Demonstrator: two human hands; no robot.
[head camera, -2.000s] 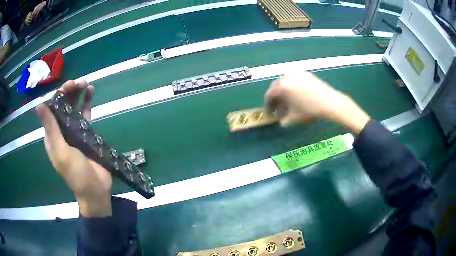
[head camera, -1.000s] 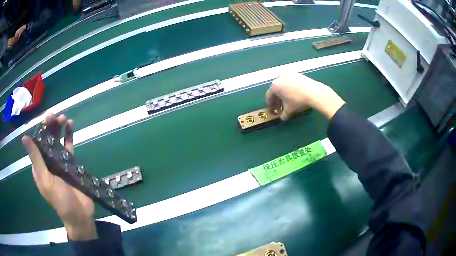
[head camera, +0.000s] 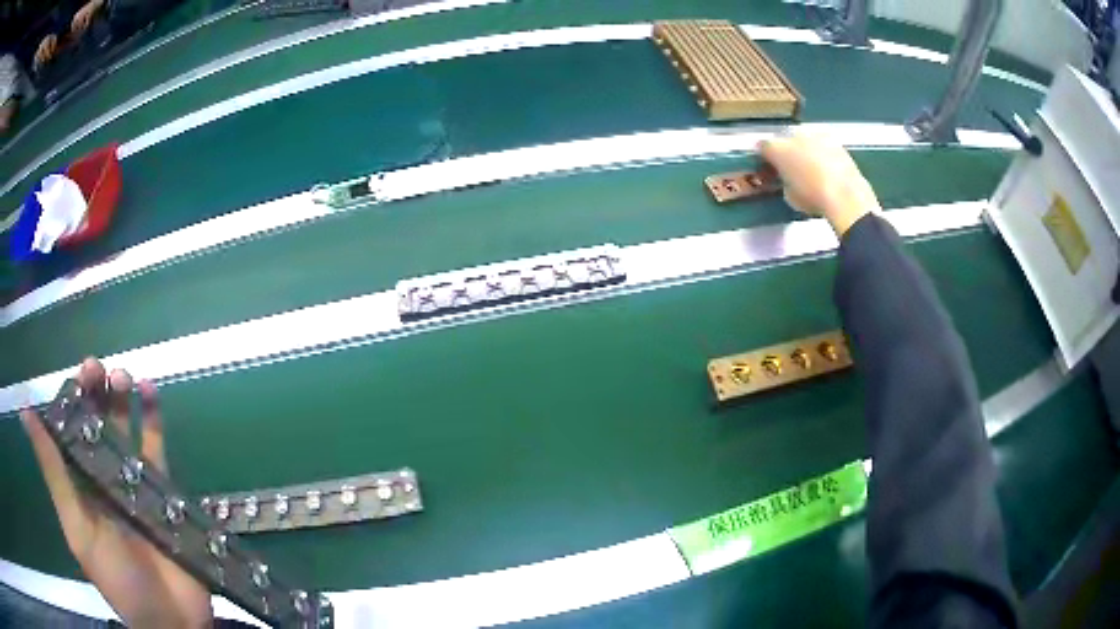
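Note:
My left hand (head camera: 129,541) holds a dark holding fixture (head camera: 176,510) tilted at the lower left, its row of round shiny stations facing up. My right hand (head camera: 813,178) reaches far over the lanes, at a copper-tan fixture strip (head camera: 735,186) in the far lane. Its fingers cover the strip's right end, so whether they grip the strip or a small part cannot be told. Another tan strip (head camera: 786,365) with gold-ringed round pockets lies in the near lane, its right end behind my right sleeve.
A loaded grey fixture (head camera: 317,501) lies beside my left hand. A dark fixture (head camera: 510,285) rests on the middle rail. A green label (head camera: 771,516), stacked tan fixtures (head camera: 725,70), red bin (head camera: 96,191), white box (head camera: 1066,215) and metal post (head camera: 964,74) surround the lanes.
My right hand has left the near tan strip and moved away to the far one. The view has shifted; the tan strip at the bottom edge is out of frame. My left hand still holds the dark fixture.

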